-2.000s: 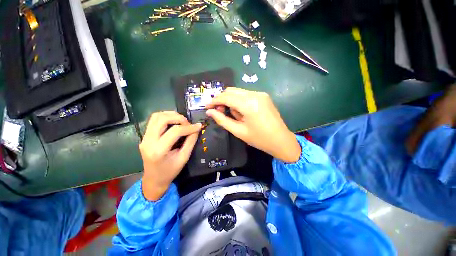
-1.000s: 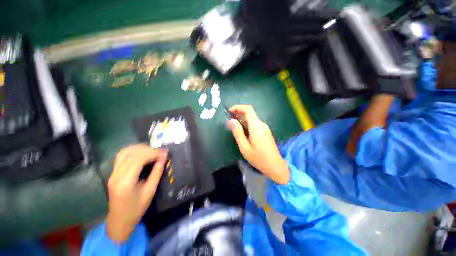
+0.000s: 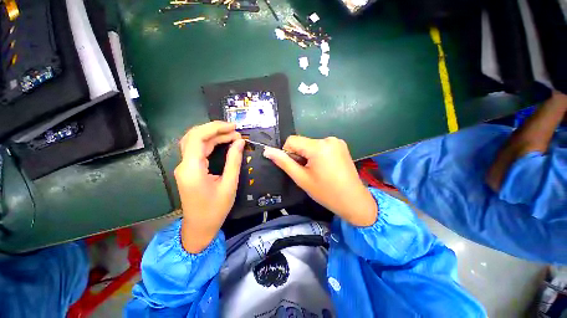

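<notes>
The open phone body (image 3: pixel 264 168) lies upright in the view on a black foam pad (image 3: pixel 214 94), with its blue, silver and white main board (image 3: pixel 253 113) at the far end. My right hand (image 3: pixel 320 171) is closed on the tweezers (image 3: pixel 256 143), whose tips point left over the phone just below the board. My left hand (image 3: pixel 210 171) is over the phone's left edge, with thumb and forefinger close together at the tweezer tips. Whether the left fingers pinch a small part is too small to tell. Gold marks run down the phone's middle.
Small flex parts (image 3: pixel 301 36) and white pieces (image 3: pixel 303 62) lie beyond the pad. More gold strips (image 3: pixel 189 22) lie at the far edge. Stacked foam trays (image 3: pixel 93 124) with phones stand left. Yellow tape (image 3: pixel 443 81) and another person's arm (image 3: pixel 528 146) are at the right.
The tweezers that lay on the bench at the right are now in my right hand. My right hand went out to the right and came back over the phone. The view swung and returned.
</notes>
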